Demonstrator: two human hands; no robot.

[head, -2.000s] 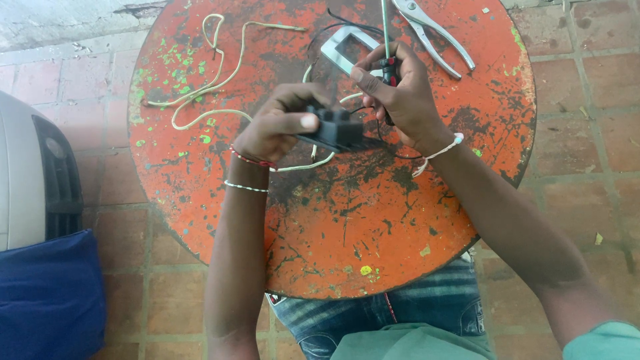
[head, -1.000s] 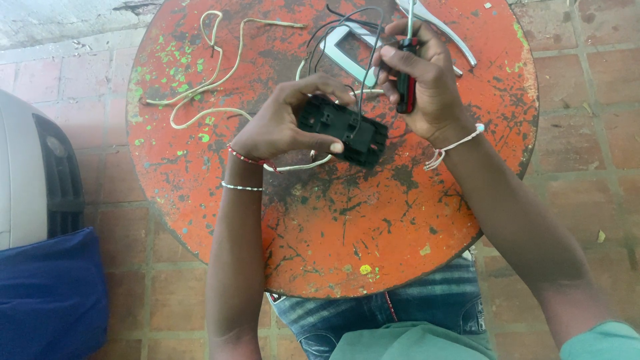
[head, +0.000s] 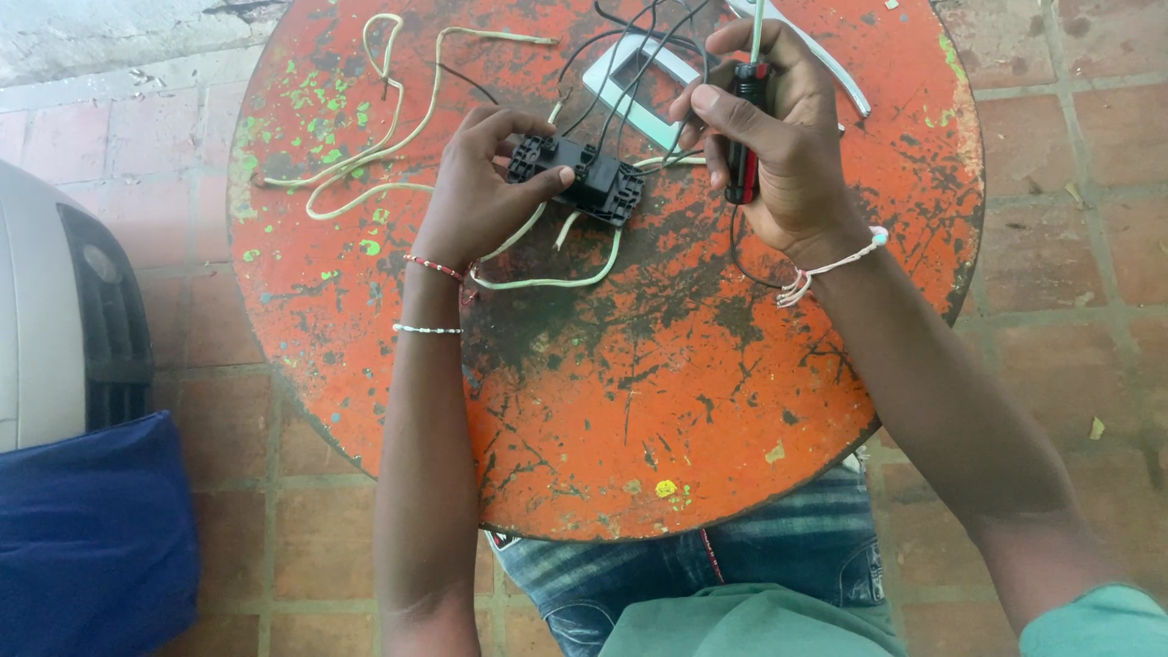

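My left hand point(head: 488, 178) grips a black plastic electrical outlet or switch module point(head: 584, 181) by its left end, thumb across its face. Thin black wires point(head: 630, 91) rise from the module toward my right hand point(head: 780, 128). That hand holds a screwdriver with a black and red handle point(head: 748, 137), its shaft pointing up out of view; the fingertips are also close to the black wires, and whether they pinch one I cannot tell. Behind the wires a white rectangular cover frame point(head: 639, 87) lies on the table. A cream cable point(head: 566, 283) passes beneath the module.
The round orange table point(head: 639, 456) has worn, chipped paint. More cream cable point(head: 401, 137) curls at its upper left. Pliers with pale handles point(head: 821, 59) lie partly behind my right hand. A blue cloth point(head: 91, 538) hangs over a grey object point(head: 41, 301) beside the table.
The black module in my left hand has turned and now shows its face with the wires rising from it. My right hand has shifted a little, keeping the screwdriver.
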